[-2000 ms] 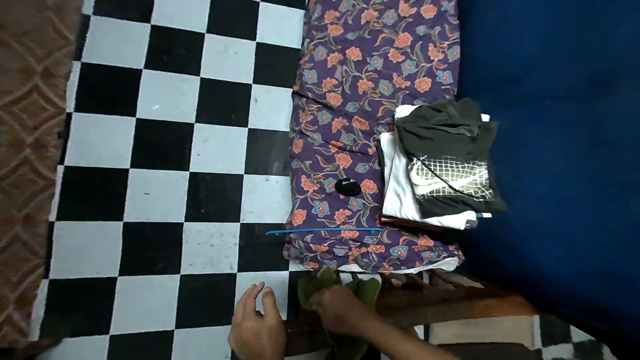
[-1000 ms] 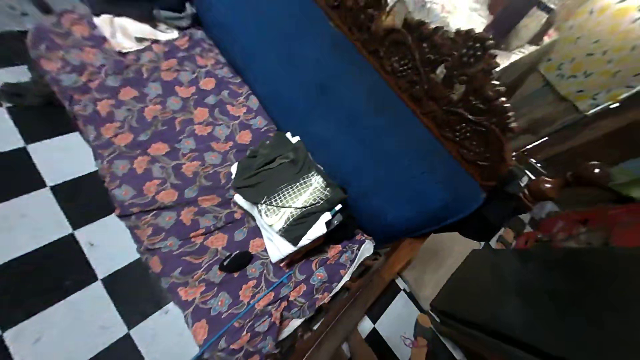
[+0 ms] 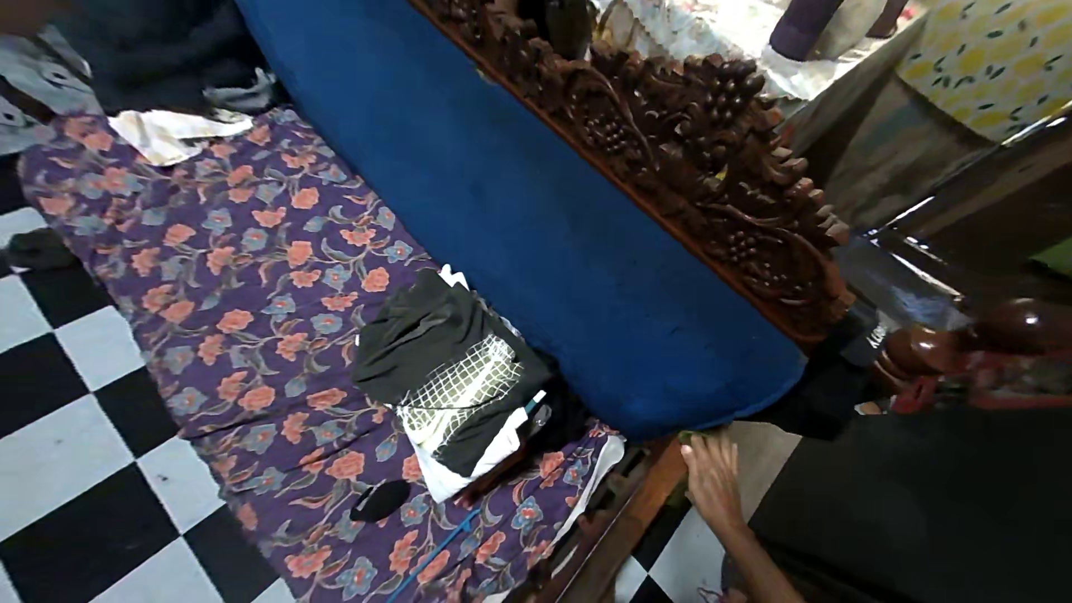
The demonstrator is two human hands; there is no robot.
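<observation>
My right hand (image 3: 713,477) reaches in from the lower right, its fingers over a green cloth (image 3: 675,494) on the end of the sofa's wooden frame (image 3: 649,486). Only small edges of the cloth show around the hand. My left hand is not in view. The blue sofa cushion (image 3: 536,226) ends just above my fingers. To the left, folded clothes (image 3: 440,368), a dark printed garment over white ones, lie on a purple floral cloth (image 3: 251,310). Beside them are a small black object (image 3: 381,501) and a thin blue stick (image 3: 435,553).
A carved wooden sofa back (image 3: 670,142) runs along the upper right. A large dark surface (image 3: 930,511) stands at the lower right. Checkered floor (image 3: 75,452) shows at left. White cloth (image 3: 172,134) and dark fabric (image 3: 167,59) lie at the upper left.
The view has swung far toward the sofa. Two seconds ago both hands were at the bottom, one on a green cloth; now only my right hand shows, at the sofa frame's end.
</observation>
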